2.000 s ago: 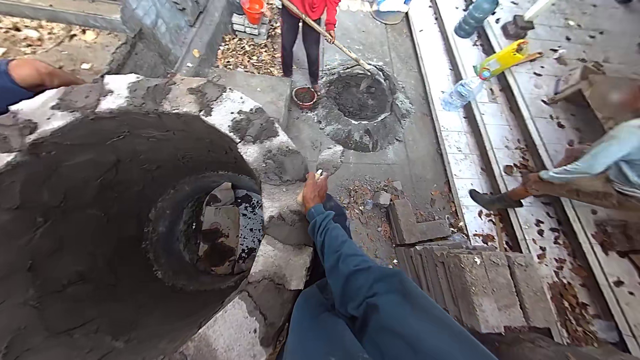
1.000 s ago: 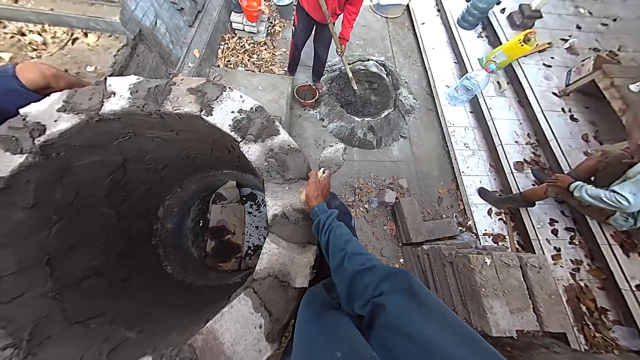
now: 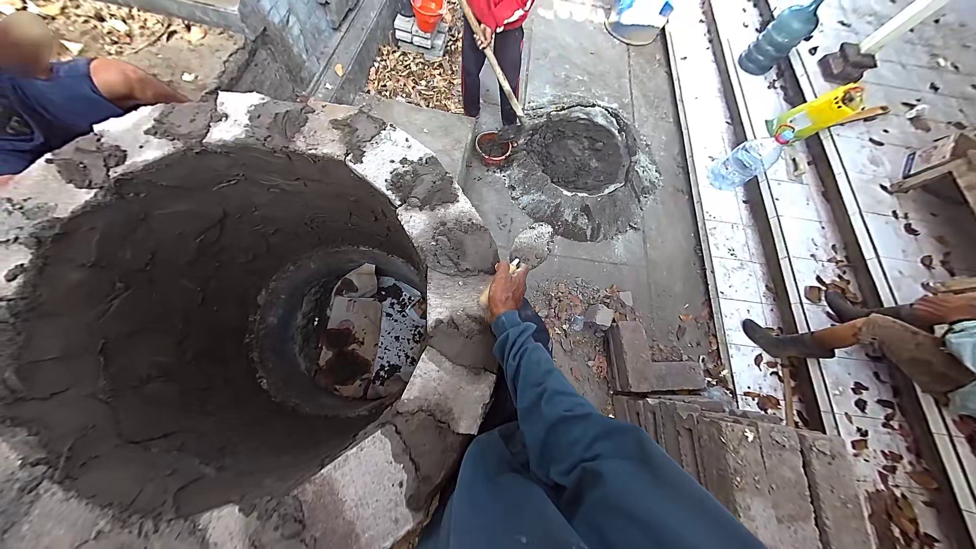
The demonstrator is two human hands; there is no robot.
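Observation:
My right hand [image 3: 506, 290], in a blue sleeve, is closed around the handle of a trowel at the outer edge of the round block wall. The trowel's rounded, mortar-crusted blade [image 3: 532, 245] points away from me, over the ground outside. My left hand is not in view. Just left of my right hand runs the wall's rim of pale blocks [image 3: 454, 293] with dark mortar in patches and joints. Inside, the wall [image 3: 175, 305] is coated with dark mortar. A narrower ring [image 3: 267, 335] lies deep within it, with stained sheets [image 3: 354, 335] at its bottom.
A person in red [image 3: 499, 19] holds a long-handled tool beside a mortar heap [image 3: 579, 152] and a small bucket [image 3: 494, 149]. Stacked blocks [image 3: 751, 465] lie at lower right. Steps [image 3: 736, 252] bear bottles and a seated person's boots [image 3: 789, 341]. Another person [image 3: 46, 107] is beyond the rim, upper left.
The long-handled tool's end has moved from the middle of the mortar heap to the small bucket at its edge. The person at upper left shows more. My right hand stays about where it was.

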